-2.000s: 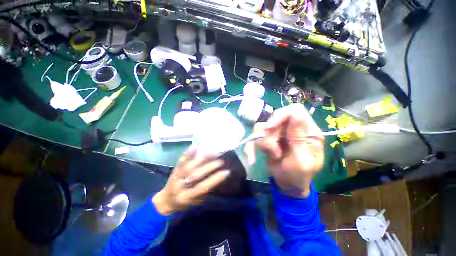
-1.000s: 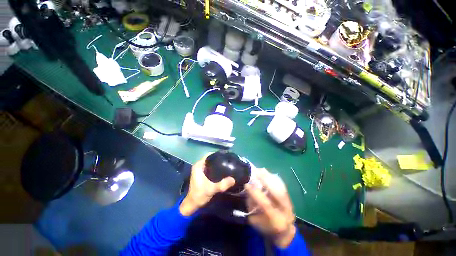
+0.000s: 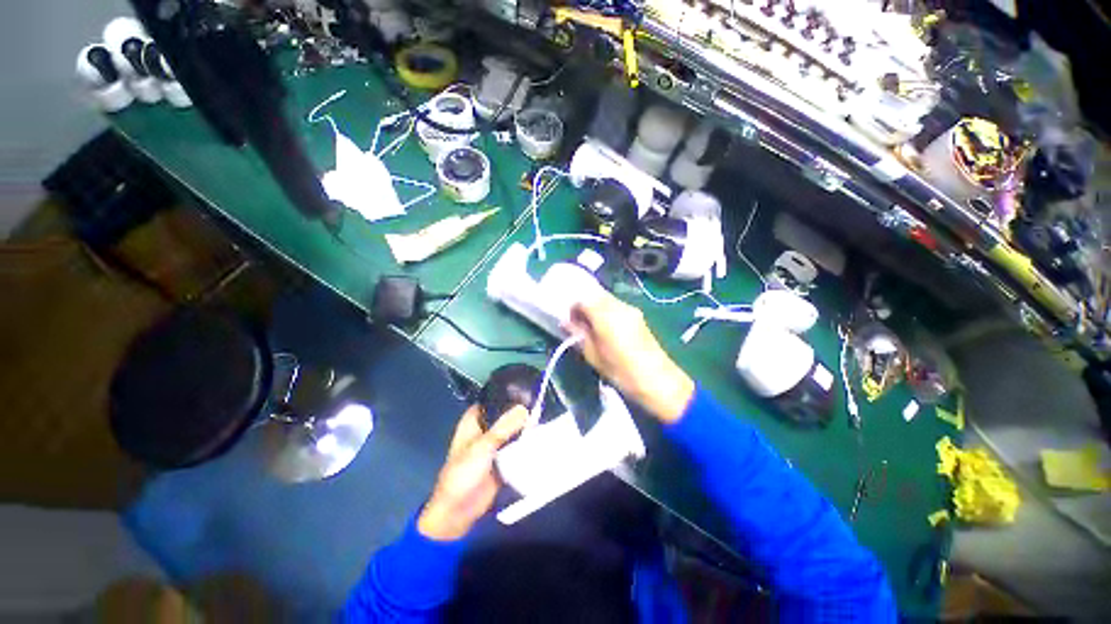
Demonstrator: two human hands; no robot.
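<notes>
My left hand [image 3: 461, 478] holds a white pan-tilt camera [image 3: 567, 453] with a black ball head [image 3: 509, 393], over the bench's near edge. The ball points up and left, and a flat white antenna points down left. A white pigtail cable [image 3: 552, 375] rises from this camera to the fingers of my right hand [image 3: 624, 356], which pinch its upper end. These fingertips overlap a second white camera [image 3: 532, 290] lying on the green mat; whether they touch it is unclear. The cable's end is hidden in the fingers.
More cameras lie behind [image 3: 664, 238] and at right [image 3: 780, 366]. A black adapter [image 3: 397, 300], a glue tube [image 3: 439, 234] and white parts [image 3: 362, 180] are at left. Yellow scraps [image 3: 978, 480] lie at the right edge. A round black stool [image 3: 189, 386] stands lower left, and a parts shelf runs behind.
The view has swung left. The held camera has turned, and its white body and antenna now show. My right hand has left its body and moved forward to the cable's upper end.
</notes>
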